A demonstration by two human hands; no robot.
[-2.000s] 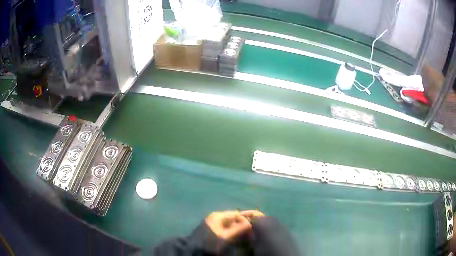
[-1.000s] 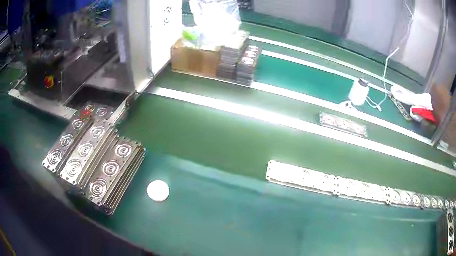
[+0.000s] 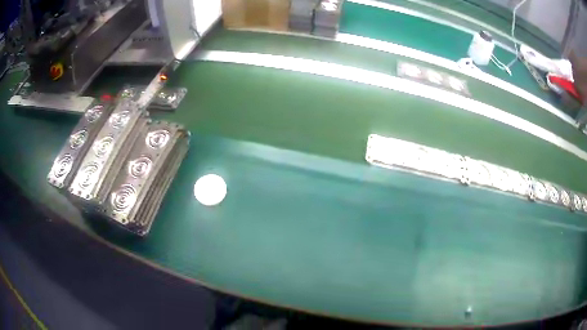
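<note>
No hand shows clearly in the head view; only a dark blurred patch, perhaps clothing, shows at the bottom edge. A stack of three-ring metal plates [image 3: 140, 167] lies fanned on the green bench [image 3: 309, 238] at the left. A white round disc [image 3: 210, 189] lies flat just right of the stack. A row of plates [image 3: 417, 156] lies end to end along the belt at the right, bright with glare. Another plate [image 3: 168, 98] lies partly under the machine frame behind the stack.
A machine frame [image 3: 77, 48] stands at the upper left. A green conveyor belt [image 3: 277, 106] with white guide rails [image 3: 289, 67] runs behind the bench. A single plate [image 3: 432, 77] lies by the rail. A cardboard box [image 3: 256, 14], dark stacked plates [image 3: 314, 18] and a white bottle [image 3: 480, 48] stand farther back.
The hands seen near the bottom two seconds ago have left the picture. The camera view has tilted down. A plate now shows on the belt beside the machine frame behind the stack.
</note>
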